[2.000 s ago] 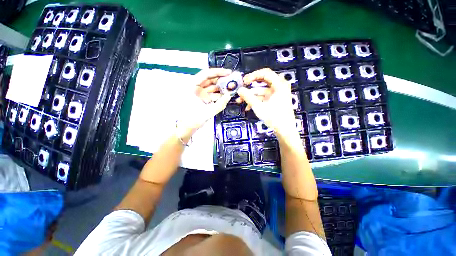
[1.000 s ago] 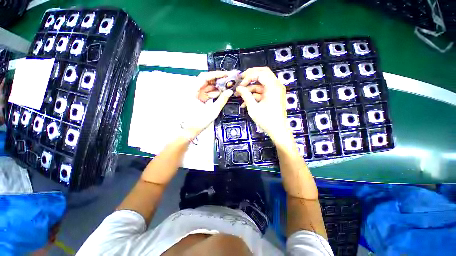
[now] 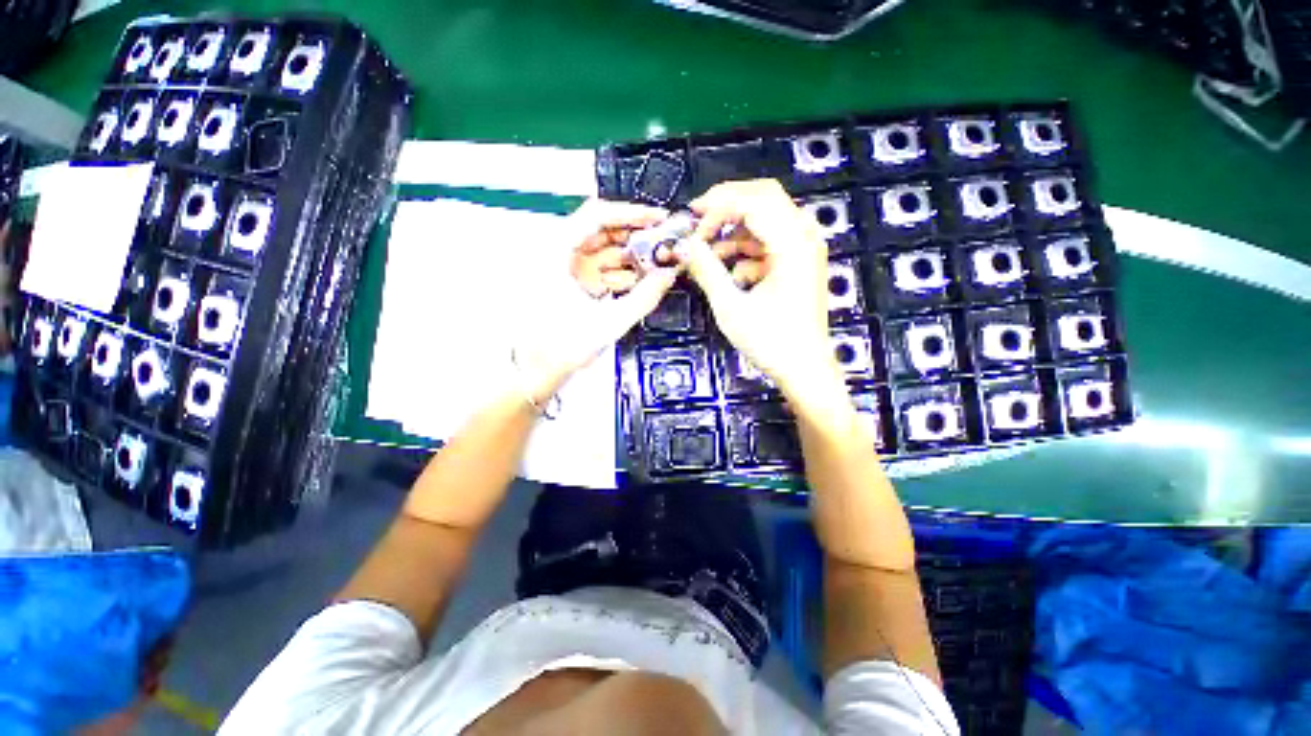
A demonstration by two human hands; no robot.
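A silver-grey module (image 3: 661,247) with a dark round centre is pinched between the fingertips of both hands. My left hand (image 3: 601,295) holds its left side and my right hand (image 3: 762,273) holds its right side. The hands are above the left part of a black blister tray (image 3: 1107,302). Silver modules sit in most of the tray's right-hand pockets. Several pockets at its left side hold no silver part. My right hand and forearm hide some pockets. White sheets (image 3: 453,316) lie left of the tray, partly under my left forearm.
A thick stack of filled black trays (image 3: 309,288) stands at the left, with a white paper (image 3: 86,235) on top. More dark trays (image 3: 791,12) are at the far edge, and others (image 3: 978,633) low at the right. Blue sleeves of people (image 3: 86,633) show at both lower sides.
The module has tilted slightly between the fingers, and my right hand's fingers have shifted a little over it. Both hands stay in nearly the same place.
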